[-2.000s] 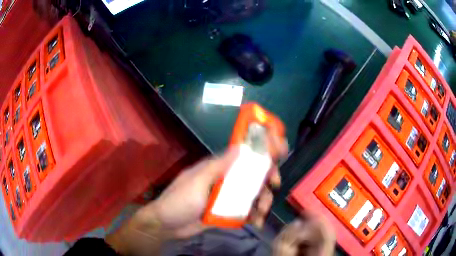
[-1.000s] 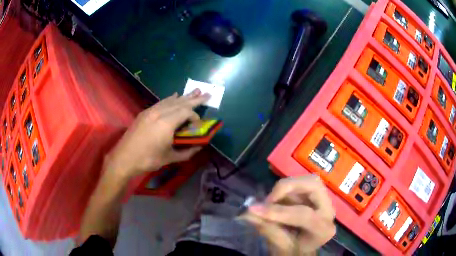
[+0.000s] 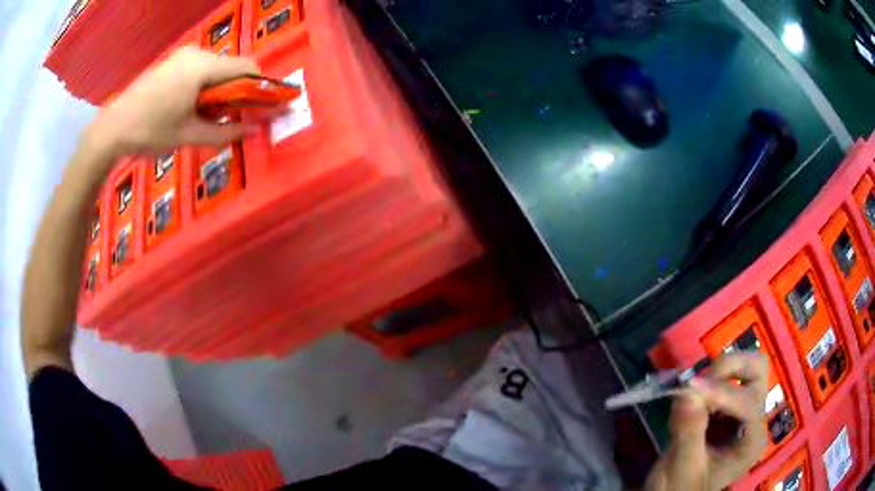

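My left hand (image 3: 182,104) is over the top of the stacked red trays (image 3: 336,173) and grips an orange phone (image 3: 248,94), seen nearly edge-on. A white label sheet (image 3: 293,110) is beside the phone's end, at an empty pocket; whether my fingers still hold it is unclear. My right hand (image 3: 715,422), at the lower right, pinches a thin grey pointed object (image 3: 657,386), blurred, perhaps a cable plug or a tool. The hand partly covers the near edge of the right phone tray (image 3: 676,350).
A black mouse (image 3: 628,101) and a black barcode scanner (image 3: 748,177) lie on the dark green bench (image 3: 537,125). A cable runs along the bench edge. Another red tray piece (image 3: 432,312) with a dark item is below the stack.
My left hand has carried the phone and label sheet from the bench to the stacked trays. The view has swung left. My right hand still pinches its small object, now seen as longer.
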